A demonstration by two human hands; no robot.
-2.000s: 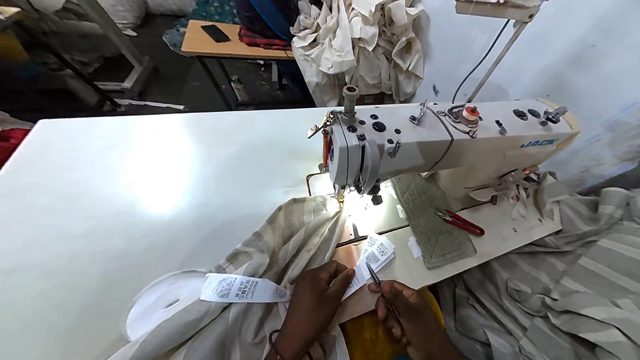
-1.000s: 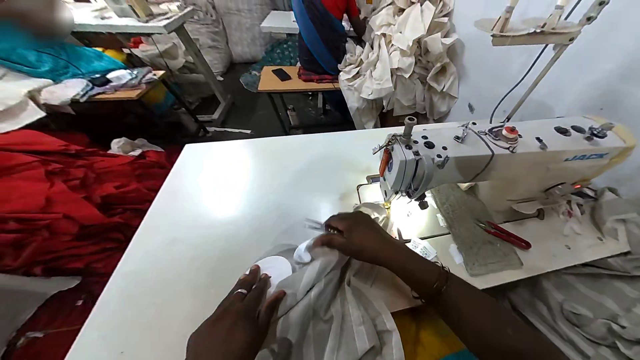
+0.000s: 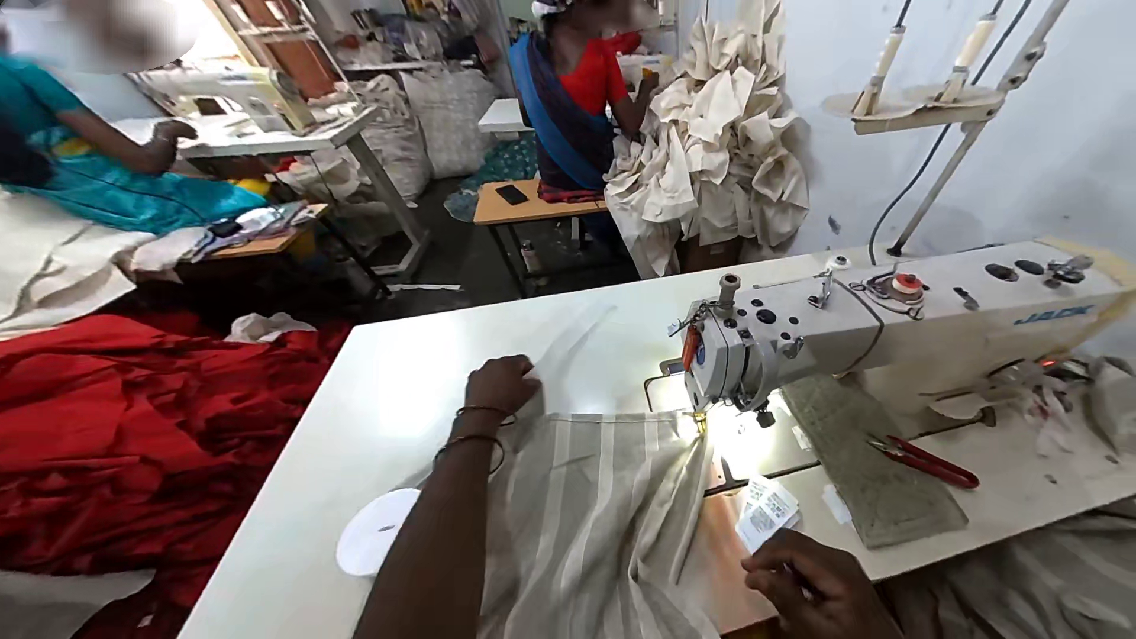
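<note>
A striped beige-grey cloth point(image 3: 595, 497) lies over the front of the table, its upper edge reaching the needle area of the white sewing machine point(image 3: 799, 328). At the cloth's upper left corner is my left hand point(image 3: 501, 386), fingers bent down; whether it pinches the cloth is unclear. My right hand point(image 3: 803, 577) is low at the right, fingers curled, just below a small stack of printed white labels point(image 3: 765, 515); what it holds is hidden. A white roll of tape point(image 3: 377, 532) lies flat left of my left forearm. Red-handled thread snips point(image 3: 927, 461) rest on a grey pad point(image 3: 870, 470).
Red cloth point(image 3: 133, 453) is heaped left of the white table point(image 3: 328, 444). Two people sit at other machines beyond. A wooden bench point(image 3: 524, 209) bears a phone, beside a pile of cream cloth point(image 3: 710, 142). A thread stand point(image 3: 932, 115) rises behind the machine.
My left hand has moved up and away to the cloth's far corner. My right hand has come back to the right, near the labels. The cloth, bunched before, is spread flatter. The view has shifted.
</note>
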